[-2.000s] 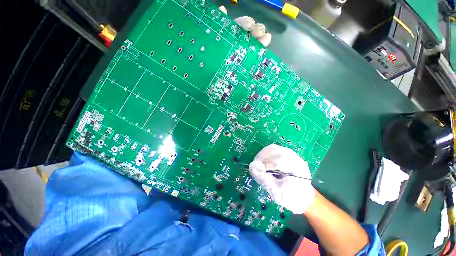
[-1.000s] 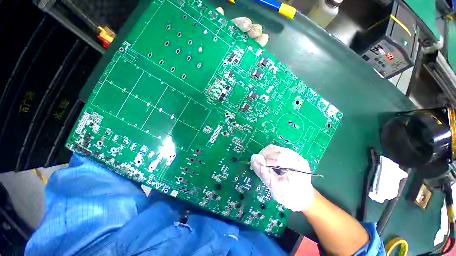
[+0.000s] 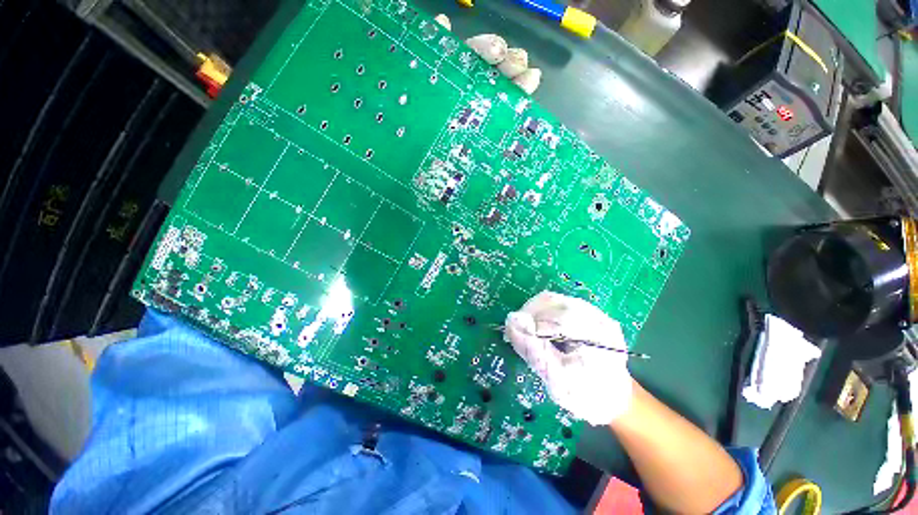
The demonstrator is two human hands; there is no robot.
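Note:
A large green circuit board (image 3: 332, 201) with many small parts lies slanted in front of me, above the dark green mat. My right hand (image 3: 574, 357), in a white glove, holds thin tweezers (image 3: 609, 347) over the lower right part of the board. The tweezers' tip points left, close to the board's surface; whether it touches cannot be told. Several pale fingertips, apparently of my left hand (image 3: 506, 62), show at the board's far edge. The rest of that hand is hidden behind or under the board.
A blue tool with a yellow end (image 3: 577, 20) lies beyond the board. A soldering station (image 3: 780, 111) stands at far right, above a black cylinder (image 3: 835, 277). White wipe (image 3: 780, 360), dark brush-like handle (image 3: 747, 372) and yellow ring (image 3: 798, 498) are at right. Black bins (image 3: 70, 201) stand at left.
The view has shifted very slightly. My right hand and the tweezers have moved a little relative to the board, with the grip unchanged. The fingertips at the far edge stay in place.

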